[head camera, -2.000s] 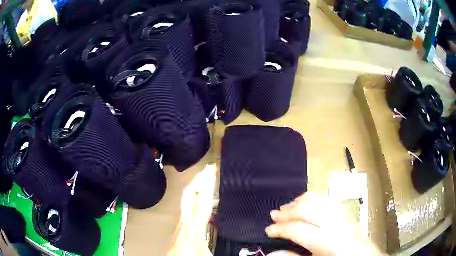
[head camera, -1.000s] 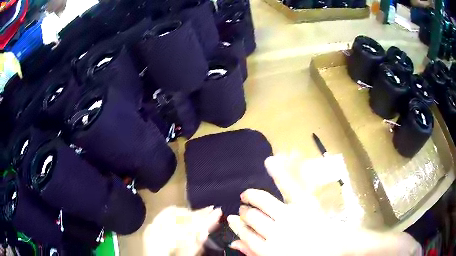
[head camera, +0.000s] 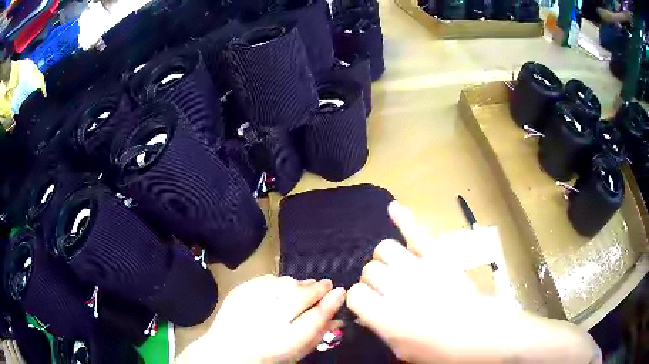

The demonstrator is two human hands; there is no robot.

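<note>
The dark ribbed mesh fabric panel (head camera: 334, 227) lies flat before me, its rounded far corners showing. A black housing (head camera: 363, 347) is at its near edge, mostly hidden by my hands and cut off by the frame bottom. A red and white connector (head camera: 329, 339) shows beside it. My left hand (head camera: 267, 320) pinches at the panel's near edge with thumb and fingers. My right hand (head camera: 427, 302) meets it there, fingers bent on the fabric, one finger extended over the panel's right side. Both hands look overexposed.
Wrapped housings (head camera: 188, 185) are piled at left, partly over a green sheet (head camera: 158, 345). At right, a shallow cardboard tray (head camera: 498, 153) holds several black housings (head camera: 558, 138). A black pen (head camera: 466, 211) and pale paper slip (head camera: 484, 245) lie between. Another tray (head camera: 470, 28) stands farther back.
My hands have come together at the panel's near edge, fingertips now touching or nearly so. The connector, hidden one second ago, shows again. The view has shifted slightly.
</note>
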